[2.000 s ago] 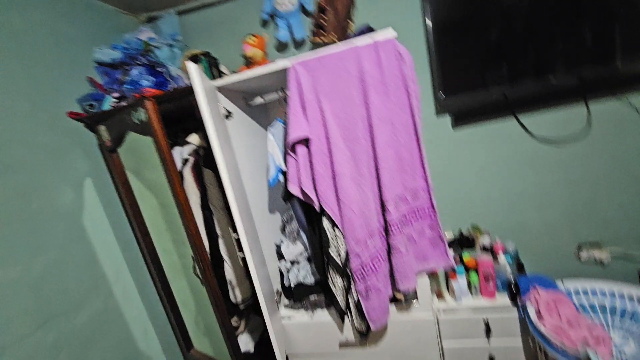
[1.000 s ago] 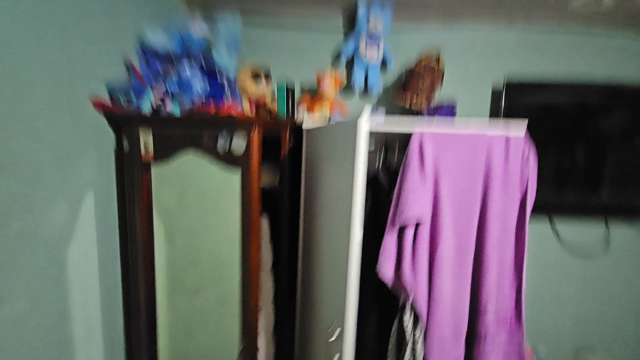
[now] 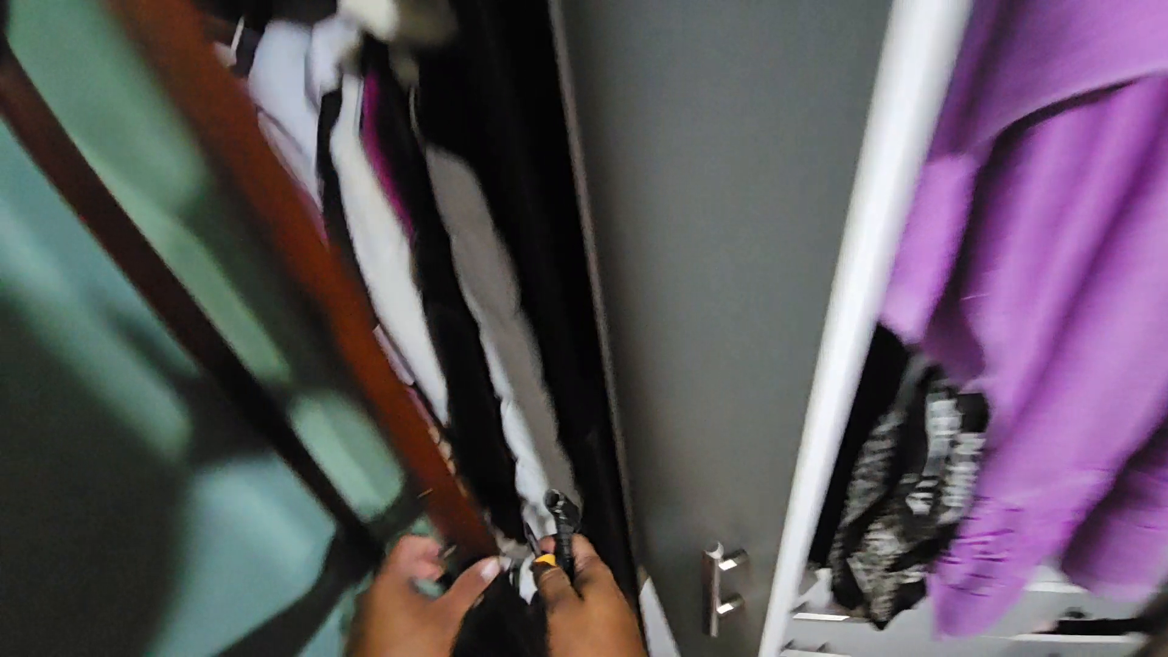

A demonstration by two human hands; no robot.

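At the bottom centre my left hand (image 3: 415,598) is at the edge of the wooden mirrored wardrobe door (image 3: 401,429), its thumb and fingers apart around the edge. My right hand (image 3: 584,598) is just beside it, closed on a small dark object (image 3: 563,525) that sticks up between the fingers; blur hides what it is. A bit of yellow shows at a finger of that hand. Behind both hands, hanging clothes (image 3: 383,237) in white, black, grey and magenta show through the opening of the dark wardrobe.
To the right stands a grey cabinet door (image 3: 730,274) with a white edge and a metal bar handle (image 3: 716,589). Beyond it hang a purple towel (image 3: 1068,319) and a black-and-white patterned cloth (image 3: 912,493), above white drawers (image 3: 849,630).
The view has moved in close to the wardrobes and tilted down. Both hands, absent from the earlier frames, are now at the wooden door's edge.
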